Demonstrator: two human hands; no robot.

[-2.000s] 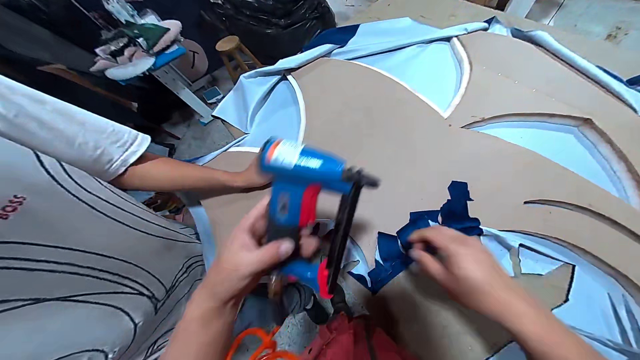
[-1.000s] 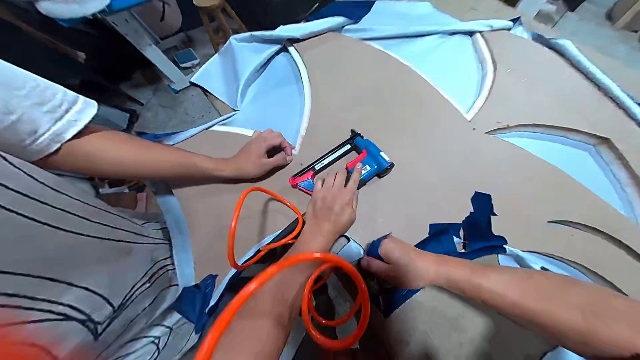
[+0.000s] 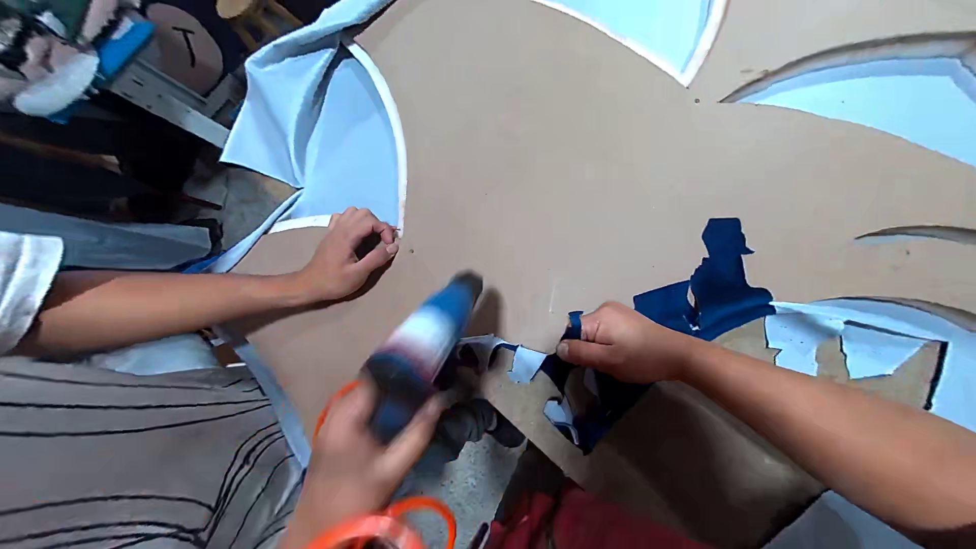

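Note:
My left hand (image 3: 358,457) grips a blue pneumatic stapler (image 3: 423,328), blurred, above the near part of a large brown board (image 3: 518,183) with curved cutouts. An orange air hose (image 3: 427,507) loops beside that wrist. My right hand (image 3: 621,341) pinches dark blue fabric (image 3: 576,324) at the board's near edge, with thumb and fingers closed on it. More dark blue fabric (image 3: 720,282) lies on the board to the right. Light blue fabric (image 3: 351,145) shows through the cutouts and hangs over the far left edge.
At the left, another person's hand (image 3: 347,255) rests on the board beside a cutout corner, the arm reaching in from a white sleeve (image 3: 27,282). A wooden stool (image 3: 248,11) and a cluttered table (image 3: 164,99) stand behind. Concrete floor (image 3: 473,480) shows below the near edge.
A second ago the stapler lay on the board under my left hand; now it is lifted in that hand, nearer me. My right hand still holds the blue fabric. The other person's hand remains by the cutout.

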